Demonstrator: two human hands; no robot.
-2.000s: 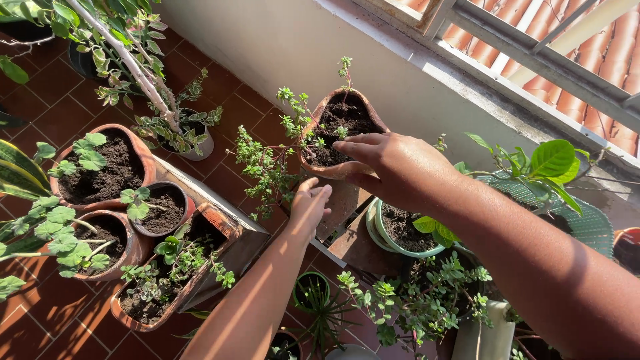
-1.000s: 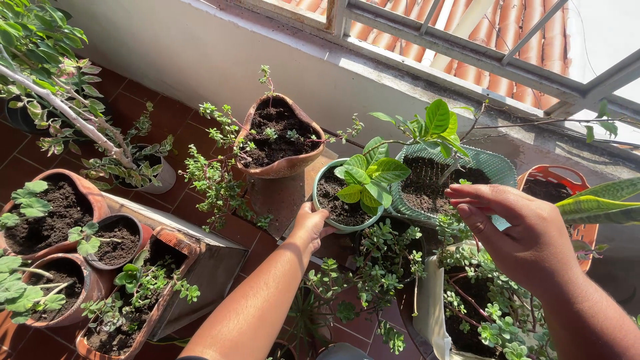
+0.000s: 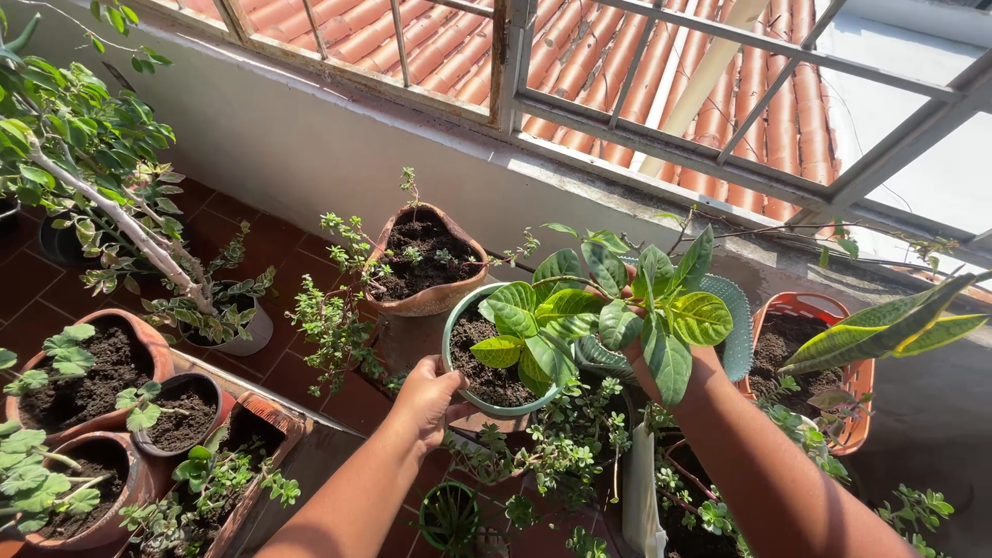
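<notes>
My left hand (image 3: pixel 434 399) grips the left rim of a round green pot (image 3: pixel 496 376), its thumb over the edge. Dark soil and a plant with broad glossy leaves (image 3: pixel 577 314) fill this pot. Behind the leafy stems on the right is my right hand (image 3: pixel 647 360), mostly hidden by leaves; whether its fingers close on a stem cannot be told. A green textured planter (image 3: pixel 732 310) shows behind that hand. Up and left of the round pot, a terracotta pot (image 3: pixel 434 298) holds soil and a trailing small-leaved plant (image 3: pixel 337 329).
Several terracotta pots (image 3: pixel 159 349) with soil and seedlings stand at the left. An orange basket planter (image 3: pixel 860 395) with a snake plant (image 3: pixel 876 337) is at the right. Jade-like succulents (image 3: pixel 581 426) spread below. A wall (image 3: pixel 310 147) and metal window frame (image 3: pixel 581 116) run behind.
My right hand has moved from above the textured planter to behind the broad-leaved stems. My left hand stays at the round pot's rim. The branch now stands across my right hand.
</notes>
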